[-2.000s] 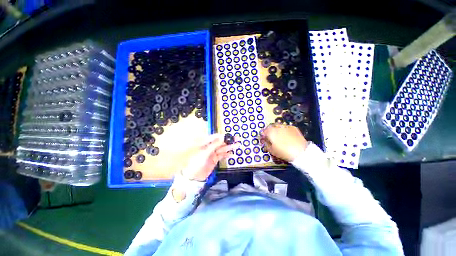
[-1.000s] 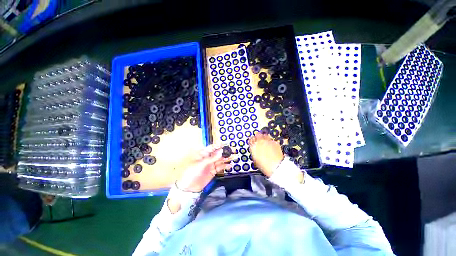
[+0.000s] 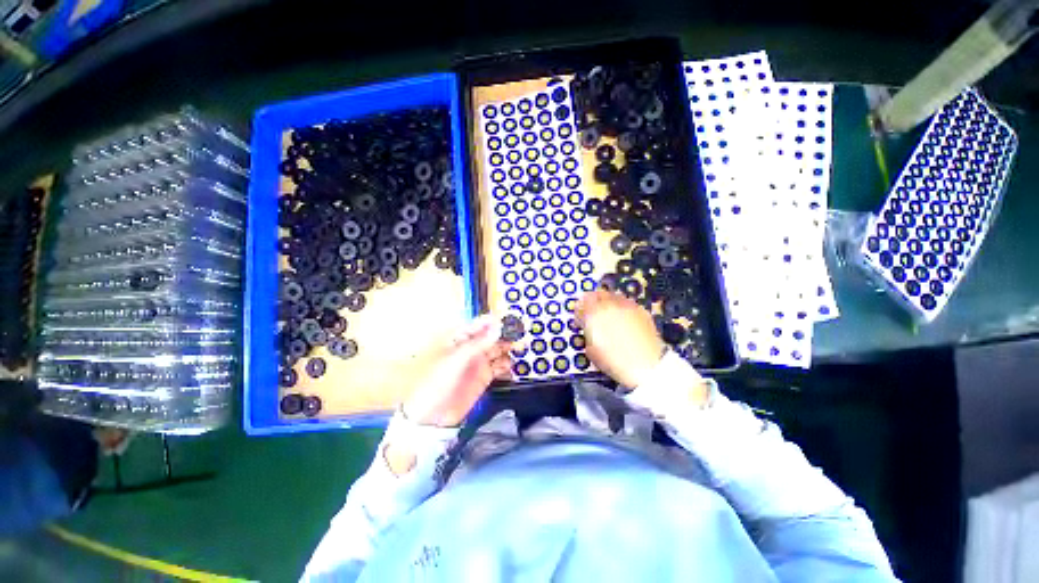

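My left hand (image 3: 458, 374) holds a small round black part (image 3: 512, 328) at its fingertips, over the lower left of the sheet. My right hand (image 3: 619, 333) is bent over the sheet's lower right edge, its fingertips together; whether it holds anything cannot be seen. The white adhesive sheet (image 3: 536, 241) with rows of dark rings lies in the black tray (image 3: 720, 298). One darker disc sits on the sheet's upper middle. Loose black parts (image 3: 649, 182) lie in the tray's right side.
A blue tray (image 3: 264, 273) of loose black parts stands left, beside stacked clear trays (image 3: 142, 268). White dotted sheets (image 3: 775, 222) lie right of the black tray. A ringed sheet stack (image 3: 941, 205) lies far right on clear plastic. Part of a person in blue (image 3: 46, 473) shows lower left.
The view has shifted slightly. Both hands stay over the sheet's lower end. The right hand moved left from its place two seconds ago; the left still holds the black part.
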